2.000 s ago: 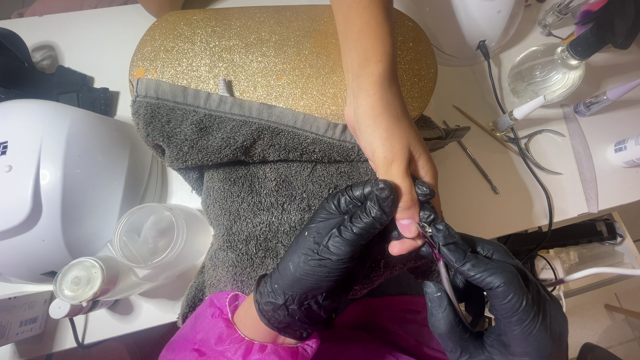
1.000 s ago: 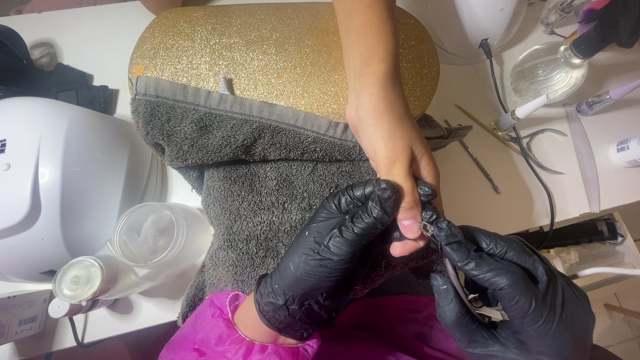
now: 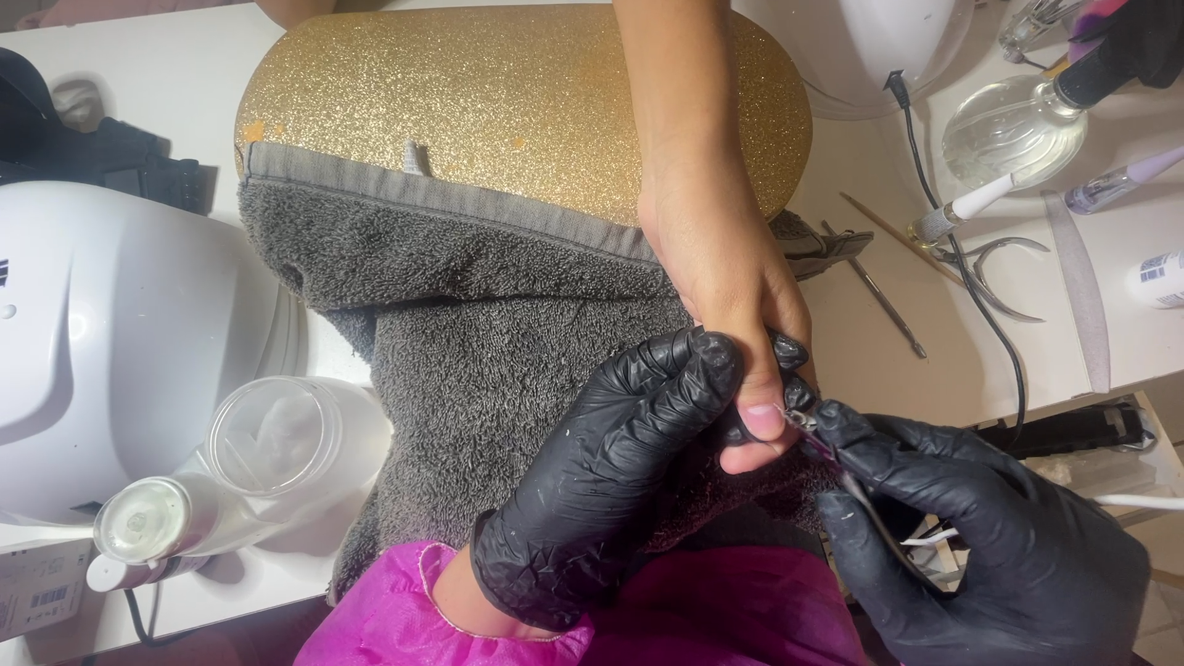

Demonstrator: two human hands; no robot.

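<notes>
My left hand [image 3: 615, 472], in a black glove, holds the thumb and fingers of another person's hand [image 3: 731, 268]. That person's forearm rests across a gold glitter armrest [image 3: 462, 102], part of it under a dark grey towel [image 3: 499, 370]. My right hand [image 3: 971, 536], also black-gloved, grips metal cuticle nippers [image 3: 856, 486] by their handles. The nippers' tip is beside the person's thumbnail [image 3: 763, 421]; whether the jaws touch the skin cannot be told. My left fingertips are partly hidden behind the person's hand.
At left stand a white nail lamp [image 3: 120, 351], a clear plastic jar [image 3: 275, 437] and a round-topped bottle [image 3: 143, 520]. On the right lie a metal pusher [image 3: 874, 291], a wooden stick [image 3: 897, 236], other nippers [image 3: 994, 277], a nail file [image 3: 1079, 291] and a black cable [image 3: 994, 328].
My right hand has shifted slightly to the right and turned with the nippers, whose tip stays at the thumb. My left hand keeps its hold on the person's hand.
</notes>
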